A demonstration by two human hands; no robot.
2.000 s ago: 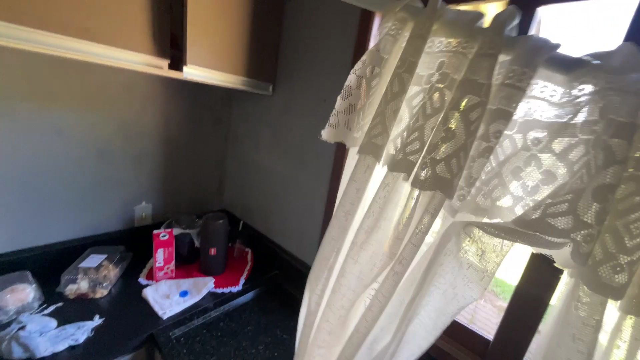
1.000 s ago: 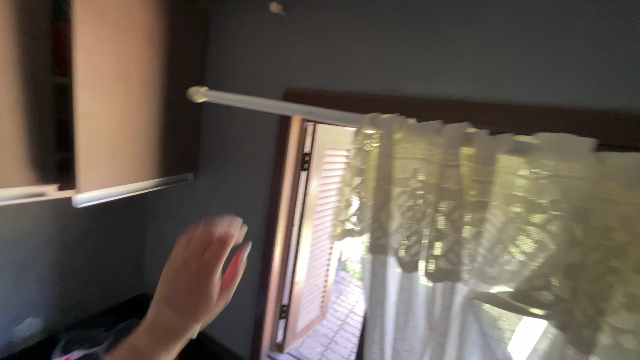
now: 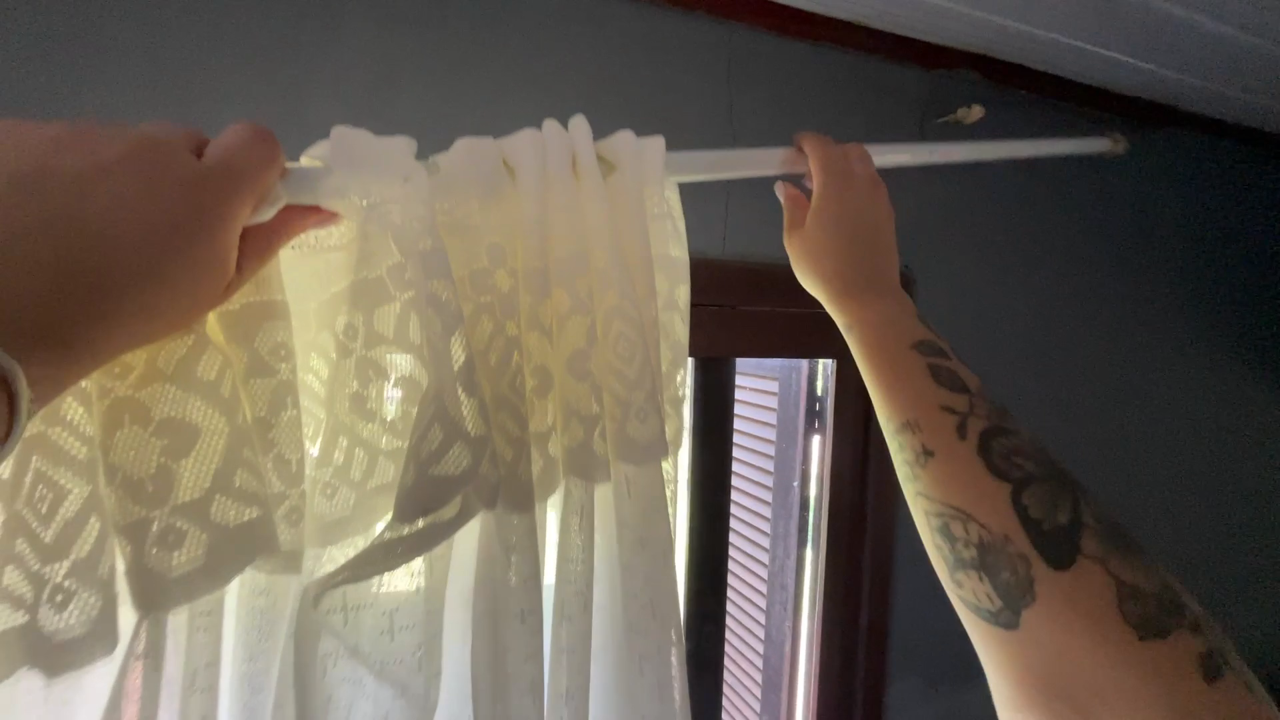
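A white curtain rod [image 3: 960,152] runs across the upper part of the view, its right end close to the dark wall. My left hand [image 3: 150,225] grips the rod at the left, with the thumb below it. Around the rod between my hands, a white lace curtain [image 3: 390,370] hangs in gathered folds and carries a patterned valance. My right hand [image 3: 845,220] is closed around the bare rod to the right of the curtain, fingers over the top. The rod's left end is hidden behind my left hand.
Behind the curtain stands a dark wooden window frame [image 3: 860,480] with a louvred shutter [image 3: 750,540]. A small pale patch [image 3: 968,114] marks the wall above the rod. The sloping ceiling [image 3: 1130,50] is at the upper right.
The view has swung up and right to the rod. One second ago a raised hand was apart from the rod; now both hands hold it.
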